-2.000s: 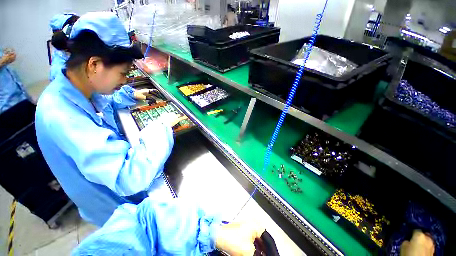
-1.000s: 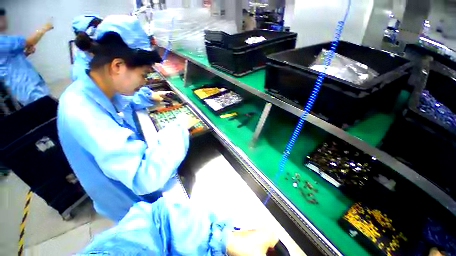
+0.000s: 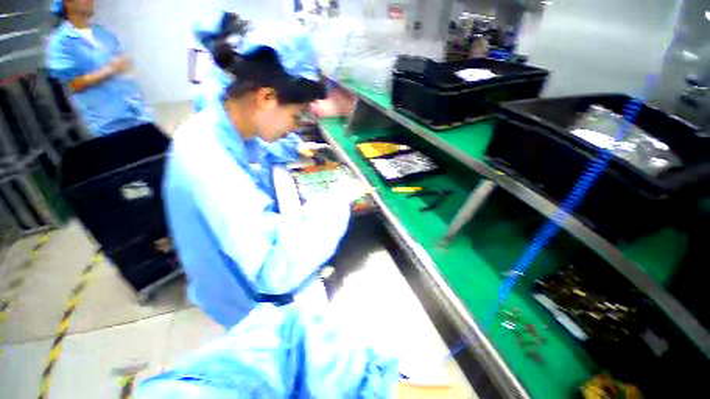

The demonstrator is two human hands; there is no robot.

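My left hand (image 3: 424, 388) is cut off by the bottom edge and washed out by glare, so its fingers and what they hold cannot be made out. My light-blue left sleeve (image 3: 284, 362) crosses the bottom middle. My right hand is out of the picture. A black bin of dark leaded components (image 3: 592, 304) stands on the green mat at the lower right. Yellow components (image 3: 611, 386) show at the bottom right edge. Loose leaded parts (image 3: 529, 335) lie on the mat left of the dark bin.
A neighbouring worker in blue (image 3: 241, 195) leans over a board pallet (image 3: 323, 181) at left centre. Black totes (image 3: 459, 90) stand on the upper shelf. A coiled blue cord (image 3: 572, 199) hangs at right. A stacked black cart (image 3: 117, 195) and another person (image 3: 97, 74) are at left.
The view has swung left, so everything appears shifted right. My right hand, seen earlier at the blue-part bin, has left the picture. My left hand is now lower and more cut off.
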